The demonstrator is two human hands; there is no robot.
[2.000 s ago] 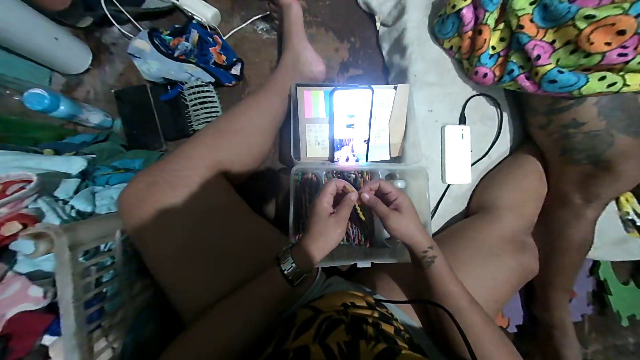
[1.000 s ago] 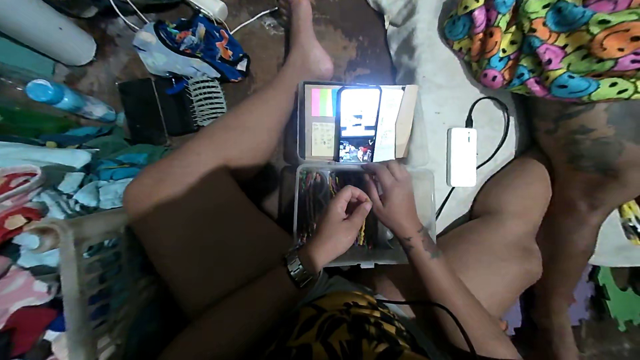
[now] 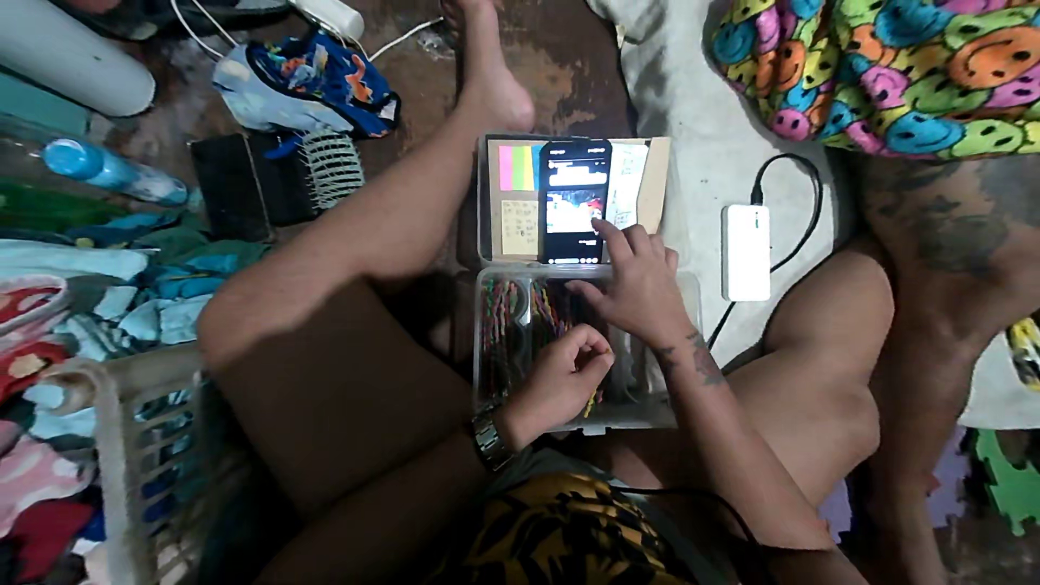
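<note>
A clear plastic case [image 3: 479, 341] lies open between my legs, with braided colored cords [image 3: 501, 313] in its compartments. My left hand [image 3: 569, 378], with a metal watch on the wrist, pinches a thin yellow braided cord [image 3: 595, 404] over the case; its upper part is hidden by the fingers. A lit smartphone [image 3: 575, 203] leans upright against the inside of the raised lid. My right hand [image 3: 642, 280] reaches over the case, fingers apart and holding nothing, its index fingertip at the lower right of the phone's screen. Sticky notes [image 3: 520, 227] are on the lid left of the phone.
A white power bank [image 3: 746, 253] with a black cable lies right of the case, near another person's tattooed leg [image 3: 942, 219]. Left are a plastic basket [image 3: 122, 455], piled clothes [image 3: 97, 276], a spiral notebook [image 3: 333, 171] and a blue bottle [image 3: 114, 169]. A patterned pouch [image 3: 317, 85] lies beyond.
My right hand has left its place beside my left hand and moved up to the phone, its fingers spreading. My left hand has stayed over the case. What the phone's screen shows has changed.
</note>
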